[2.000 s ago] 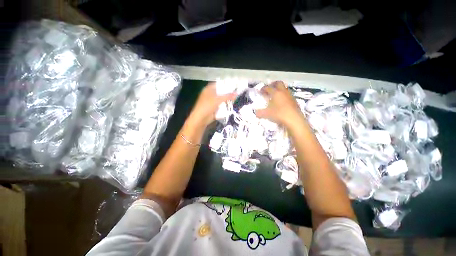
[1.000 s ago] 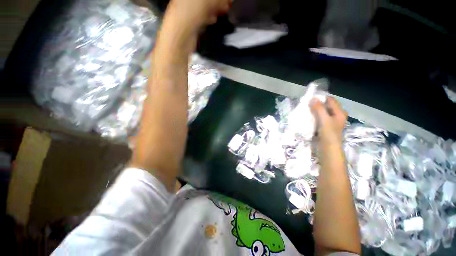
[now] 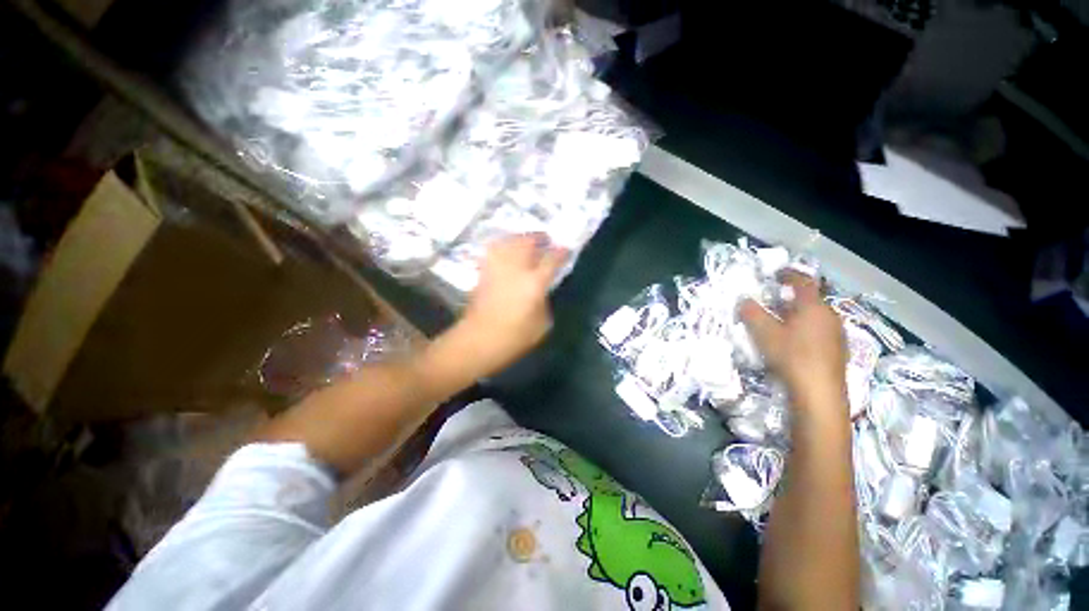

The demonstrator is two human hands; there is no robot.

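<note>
Small bagged white cable accessories [image 3: 920,442] lie heaped on the dark green worktop, from the middle to the right. My right hand [image 3: 798,328] is on the left part of the heap, fingers apart around white pieces; whether it grips one cannot be told. A large clear bulk bag [image 3: 358,107] stuffed with white pieces lies at the upper left. My left hand [image 3: 514,292] is at the bag's near lower edge, fingers bent against it; the fingertips blend into the bright film, so its grip cannot be told.
A pale conveyor rail [image 3: 705,197] runs behind the heap. Beyond it an open box with white flaps [image 3: 937,191] stands on the dark belt. An open brown carton [image 3: 90,287] is at the left, with crumpled clear film [image 3: 317,356] beside my left forearm.
My left hand has come back from beyond the rail to the bulk bag's near edge. My right hand has lowered onto the heap. The view has turned, so the carton shows more.
</note>
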